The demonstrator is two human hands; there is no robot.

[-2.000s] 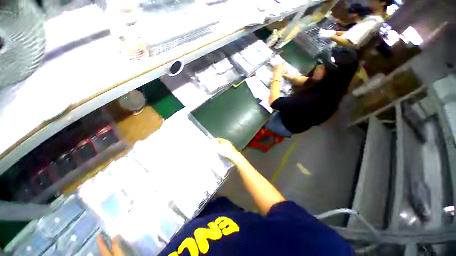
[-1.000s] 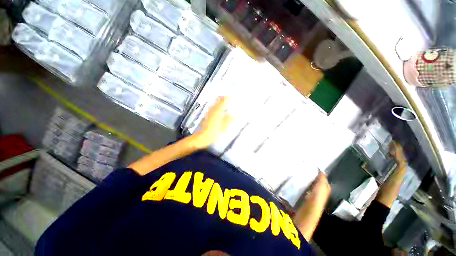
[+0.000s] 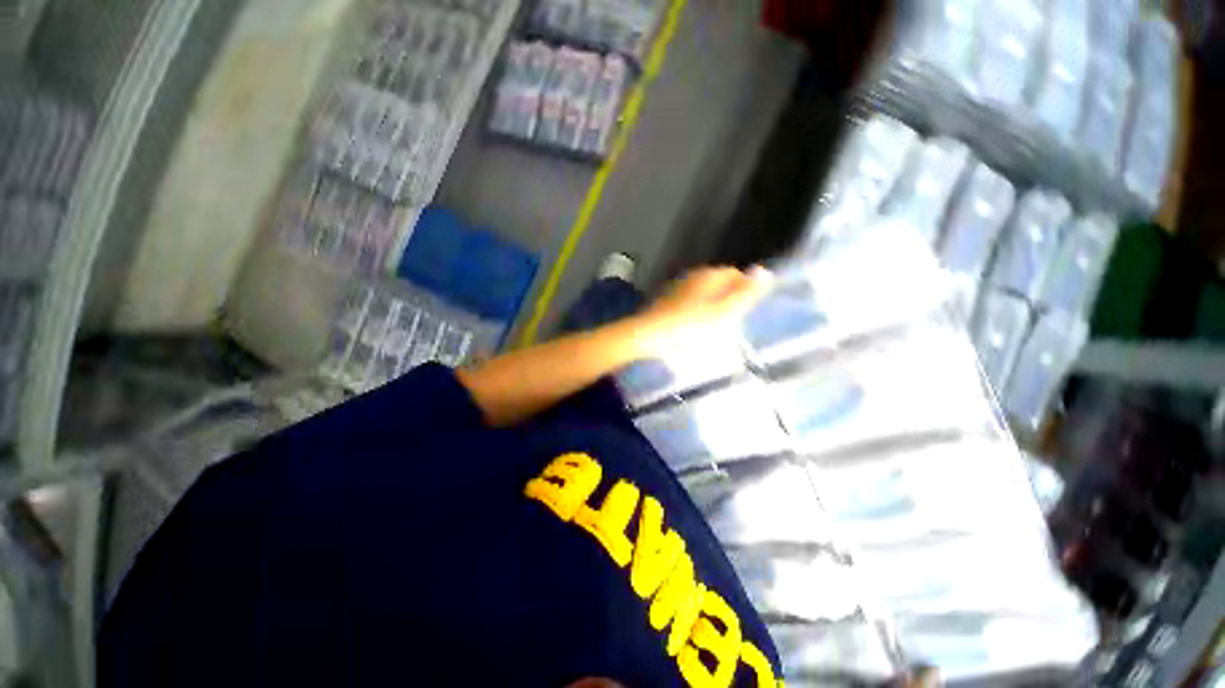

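Note:
A clear blister tray (image 3: 880, 457) with rows of white-grey bagged products spreads from the centre to the lower right, in front of my torso. Glare washes out much of it. My left hand (image 3: 719, 293) grips its upper left edge, fingers blurred by the light. Only a fingertip-sized part of my right hand (image 3: 920, 676) shows at the tray's lower edge, cut off by the bottom of the picture. Its hold is hidden.
Stacked trays of bagged products (image 3: 1028, 255) lie beyond the tray at the upper right. A blue mat (image 3: 468, 262), a small pinkish tray stack (image 3: 558, 97) and a yellow line (image 3: 591, 188) are on the floor. More trays (image 3: 363, 148) stand at left, beside a pale rail (image 3: 101, 215).
The view has swung from the bench to the floor and the stacks at left. The tray has moved with my hands, away from the bench, and my right hand has almost left the picture.

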